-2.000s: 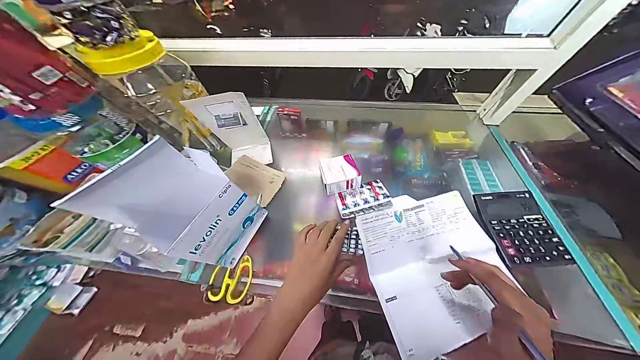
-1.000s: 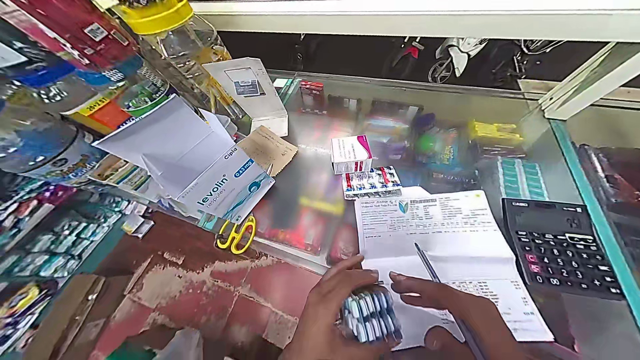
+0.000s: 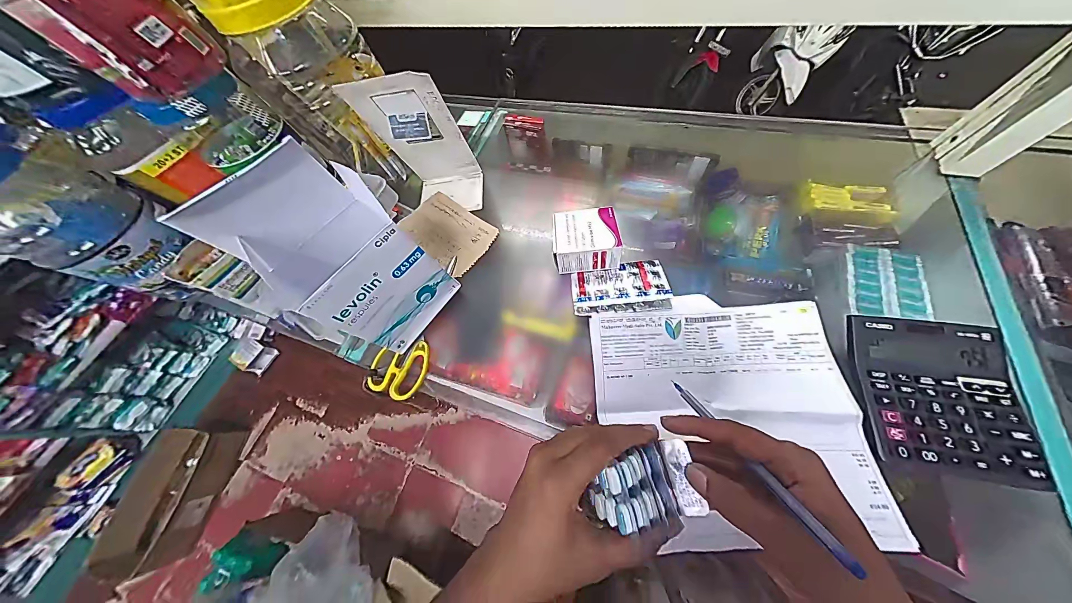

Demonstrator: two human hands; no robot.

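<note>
Low in the head view, my left hand (image 3: 578, 502) grips a stack of blister strips (image 3: 628, 494) holding pale blue and white capsules. My right hand (image 3: 770, 486) touches the stack's right end with its fingertips, and a blue pen (image 3: 779, 494) lies across that hand, its tip toward the upper left. Beneath and beyond the hands a creased printed paper (image 3: 737, 368) lies on the glass counter. At its top left edge are a red-and-silver blister strip (image 3: 624, 289) and, touching it, a small white and magenta medicine box (image 3: 586, 240).
A black Casio calculator (image 3: 946, 394) lies right of the paper. At left stand an open Levolin carton (image 3: 377, 293), a brown paper piece (image 3: 448, 230) and plastic jars (image 3: 293, 59). Yellow-handled scissors (image 3: 400, 370) hang at the glass counter's edge (image 3: 502, 406).
Two seconds ago my left hand was on the counter beside the paper; now it holds the blister stack. My right hand has moved from over the paper to the stack. The view has shifted.
</note>
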